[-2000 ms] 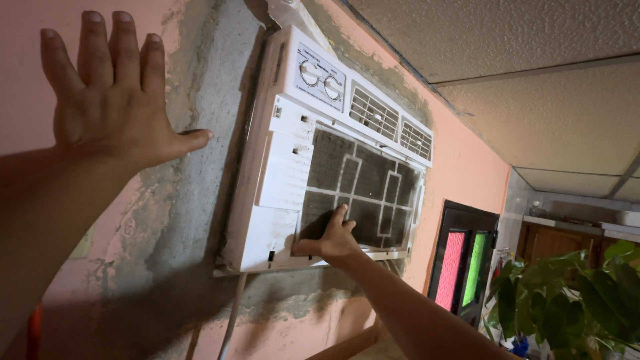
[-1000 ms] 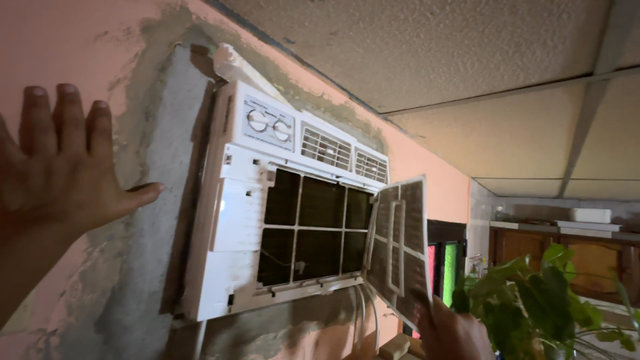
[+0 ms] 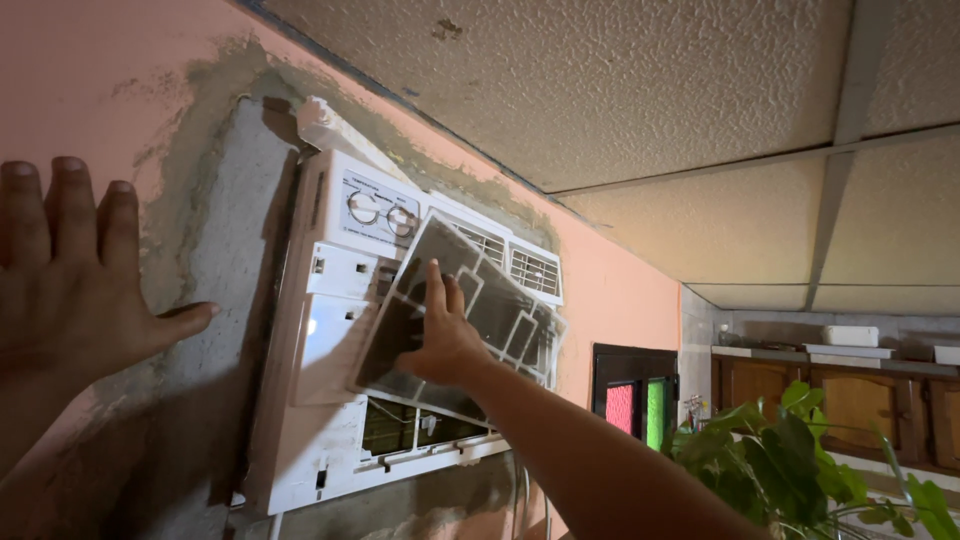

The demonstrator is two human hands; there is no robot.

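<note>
A white window air conditioner (image 3: 330, 442) sits in a wall opening, its front cover off and two control knobs (image 3: 365, 208) at its upper left. A mesh air filter (image 3: 495, 319) in a pale frame lies tilted across its front, over part of the vents and grille opening. My right hand (image 3: 450, 337) presses on the filter's face with fingers spread, holding it against the unit; whether the filter touches the unit everywhere is unclear. My left hand (image 3: 71, 307) is raised at the left, fingers apart, holding nothing. Part of the grille opening (image 3: 390, 427) shows below the filter.
Rough cement (image 3: 240, 195) surrounds the unit on the pink wall (image 3: 622, 300). A panelled ceiling (image 3: 637, 90) slopes above. Cables hang below the unit. A dark-framed window (image 3: 600, 375), a leafy plant (image 3: 787, 450) and wooden cabinets (image 3: 862, 405) stand to the right.
One second ago the filter stood off the unit's right side in my right hand, with the grille opening exposed. Filter and hand have moved left, over the unit's front. My left hand stays raised.
</note>
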